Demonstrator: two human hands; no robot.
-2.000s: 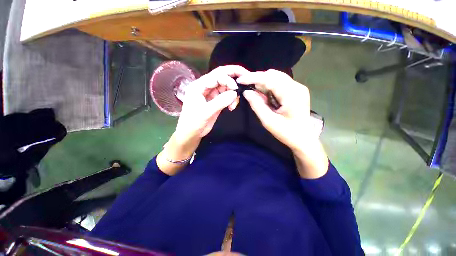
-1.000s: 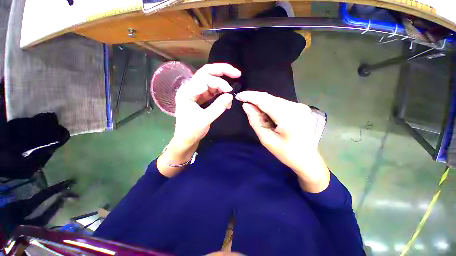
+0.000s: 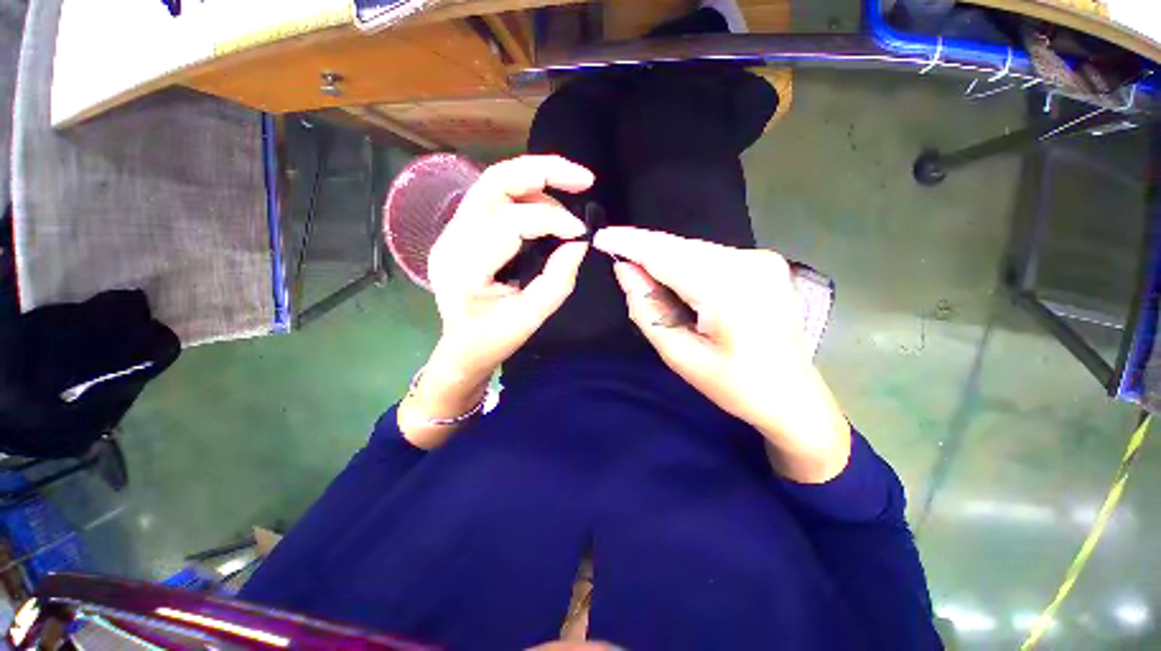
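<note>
A small black fabric piece is pinched at the fingertips of my left hand, above my lap. It is hard to make out against my black trousers. My right hand meets it from the right, with thumb and index finger closed at the piece; a needle or thread there is too fine to tell. Dark small scissors or snips lie in my right palm, mostly hidden by the fingers.
The white-topped wooden table edge runs across the top. A pink mesh waste basket stands on the green floor behind my left hand. A grey cloth-lined bin is at left, black cloth below it. A blue-edged rack is upper right.
Since the oldest frame, both hands have shifted from gripping the piece closely together to a fingertip meeting, with my right hand slightly lower. Since one second ago they have barely moved.
</note>
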